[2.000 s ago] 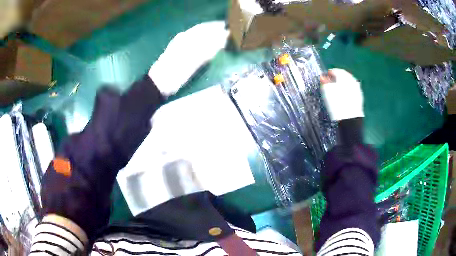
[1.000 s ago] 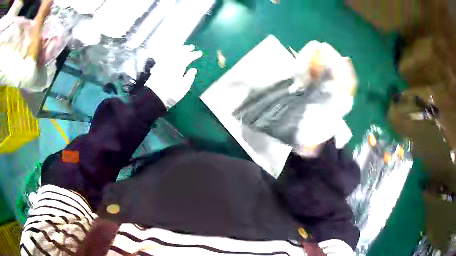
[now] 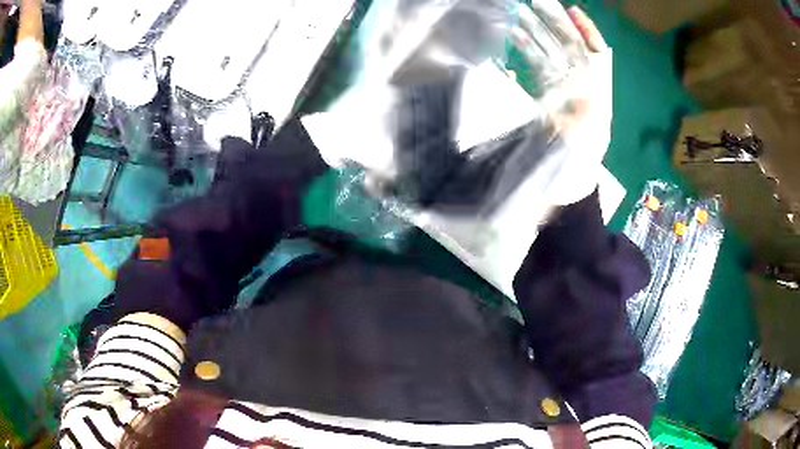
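A clear plastic bag with dark contents point(image 3: 425, 118) is lifted and blurred between my gloved hands. My left hand point(image 3: 355, 131) is at its left side, smeared by motion, with its fingers hard to make out. My right hand point(image 3: 575, 131) holds its right side, fingers stretched upward against shiny plastic. A white insert point(image 3: 491, 250) lies on the green table below, mostly hidden by the bag and hands. A loose piece of clear plastic point(image 3: 373, 210) shows near my left wrist.
Bagged orange-ended packs point(image 3: 671, 272) lie at the right. Long white units point(image 3: 219, 44) with black cords are at the upper left. Cartons point(image 3: 728, 140) stand at the right edge. A yellow crate point(image 3: 22, 254) and a person's arm point(image 3: 31, 26) are at the left.
My left hand has moved from the white units to the bag. The bag with dark contents has been raised off the insert and moved up and left. The view has shifted slightly.
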